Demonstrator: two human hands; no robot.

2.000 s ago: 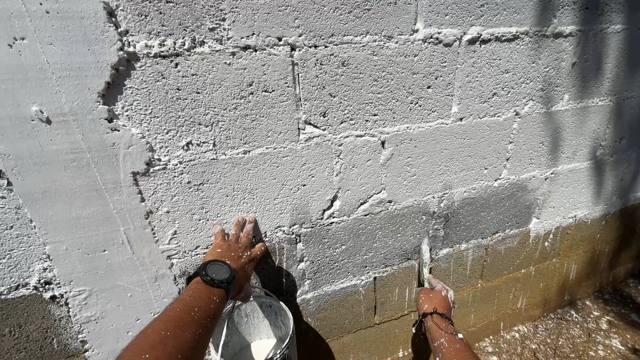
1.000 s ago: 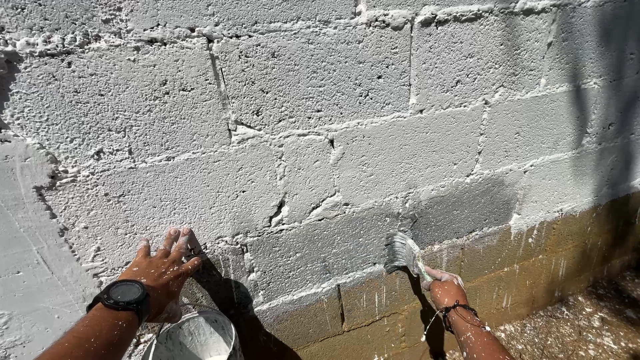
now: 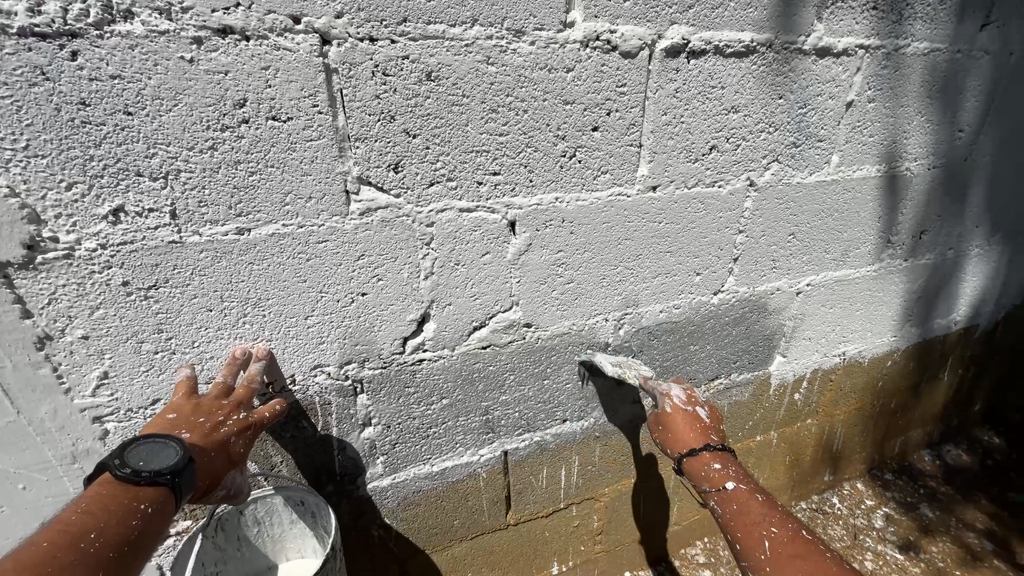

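Note:
My right hand (image 3: 684, 416), spattered with white paint, grips a paint-coated paintbrush (image 3: 616, 366). The bristles point left and meet the grey, thinly painted block (image 3: 488, 392) in the lower part of the concrete block wall (image 3: 496, 120). At lower left my left hand (image 3: 220, 424), with a black watch on its wrist, has its fingers spread, their tips against the white-painted wall. Just below it stands a bucket (image 3: 268, 528) with white paint inside; its lower part is out of view.
Bare brownish blocks (image 3: 560, 488) with white drips form the wall's lowest courses. A smooth grey-white strip (image 3: 40, 424) lies at far left. Paint-speckled ground (image 3: 904, 504) shows at lower right, and shadows fall over the wall's right side.
The brush, upright beside a joint in the lower wall two seconds ago, now slants left on the grey block. My left hand stays spread near the bucket. The view has shifted somewhat.

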